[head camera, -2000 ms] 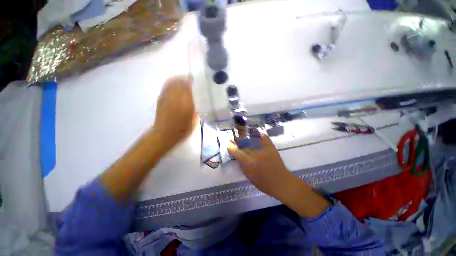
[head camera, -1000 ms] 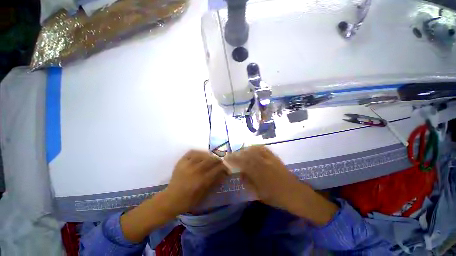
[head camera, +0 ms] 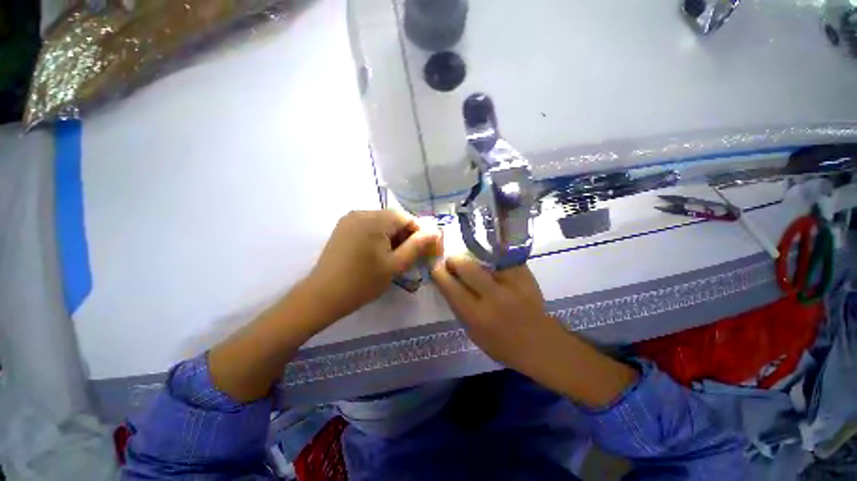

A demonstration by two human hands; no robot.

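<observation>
The white sewing machine head [head camera: 583, 85] stands over the table, with its metal presser foot area [head camera: 503, 211] lit by a lamp. My left hand [head camera: 362, 258] is just left of the foot, fingers bent and thumb pointing right. My right hand [head camera: 493, 305] is below and partly behind the foot parts, fingertips close to my left thumb. A small pale cloth piece seems pinched between the fingertips, mostly hidden by fingers and glare. Its exact shape cannot be told.
Snips [head camera: 697, 208] lie on the machine bed, right. Scissors [head camera: 805, 258] are at the right table edge, above a red bag [head camera: 733, 343] and light-blue pieces [head camera: 752, 413]. Blue tape [head camera: 71, 216] and a brown packet [head camera: 122, 56] are left. A ruler edge [head camera: 376, 364] runs along the front.
Both hands have moved from the table's front edge up beside the presser foot. Earlier, my left hand was raised left of the machine head. The view has also shifted.
</observation>
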